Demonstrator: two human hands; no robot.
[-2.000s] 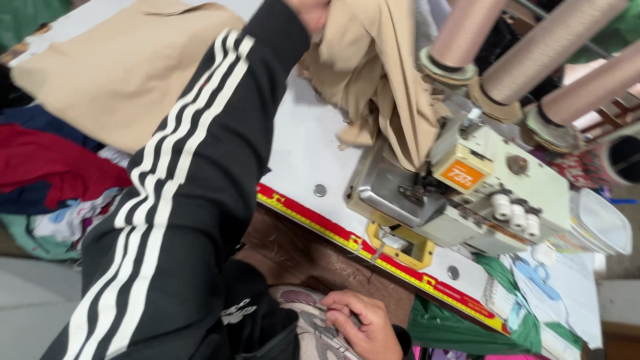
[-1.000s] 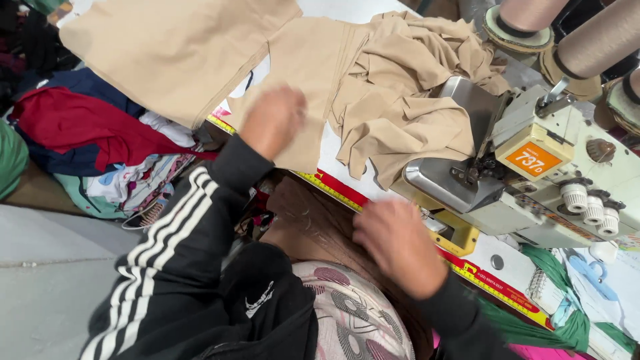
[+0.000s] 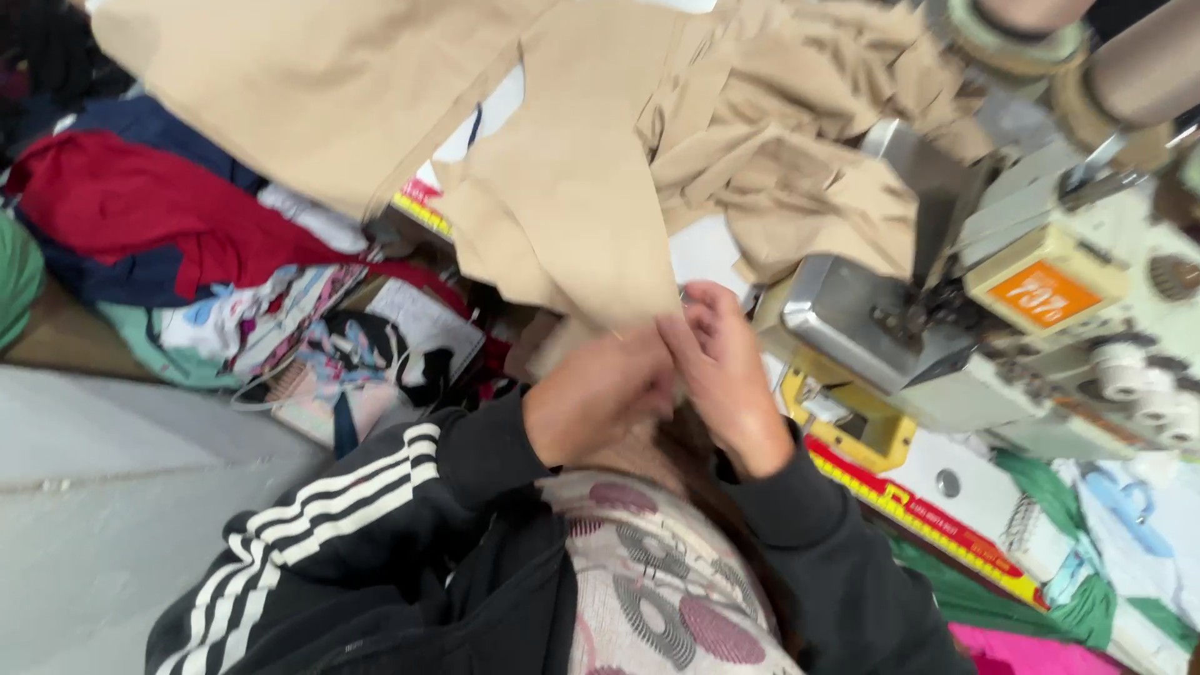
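Observation:
Tan fabric (image 3: 581,178) spreads over the white sewing table and hangs past its front edge toward my lap. My left hand (image 3: 605,384), slightly blurred, is closed on the lower end of this cloth. Right beside it, my right hand (image 3: 722,375) touches the corner of the same cloth, fingers bent; whether it grips is unclear. To the right stands an overlock sewing machine (image 3: 1041,281), with more tan fabric (image 3: 797,187) bunched against its metal plate.
A yellow and red measuring tape (image 3: 923,520) runs along the table's front edge. Red, navy and printed garments (image 3: 159,216) lie piled at the left. Large thread cones (image 3: 1144,66) stand at upper right. Green cloth (image 3: 984,591) hangs at lower right.
My hands were apart a second ago and are now together at the tan cloth's lower end. Two seconds ago my left arm reached far up across the table.

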